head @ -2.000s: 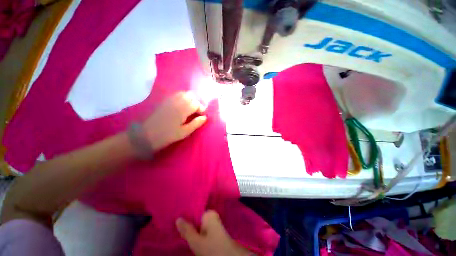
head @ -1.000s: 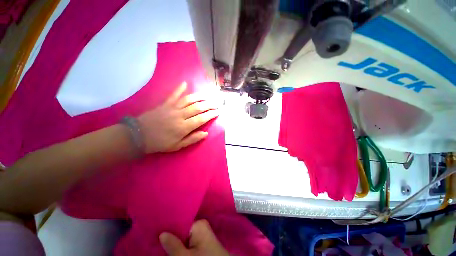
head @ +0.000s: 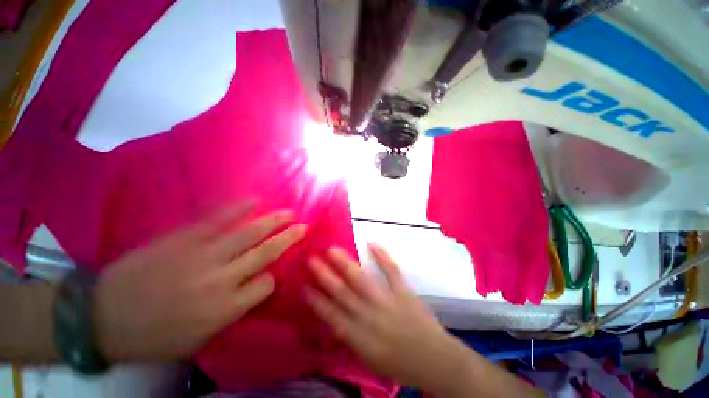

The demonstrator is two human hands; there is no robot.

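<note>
A large bright pink fabric panel lies across the machine table and under the needle area, where lamp glare hides the presser foot and needle. My left hand, blurred and with a band at the wrist, lies flat on the panel left of centre, fingers spread. My right hand rests on the panel's right edge near the table front, fingers spread, its thumb over the white table. The white sewing machine head with blue "JACK" lettering stands at the upper right.
A smaller pink cut piece lies right of the needle. Green-handled scissors with a yellow-orange part lie beside it. A blue crate with pink and pale scraps is below the table at right. Orange-brown tape edges the far left.
My left hand has moved back from the needle toward the lower left. My right hand has moved up onto the panel's right edge and opened. The panel has shifted slightly up, away from me.
</note>
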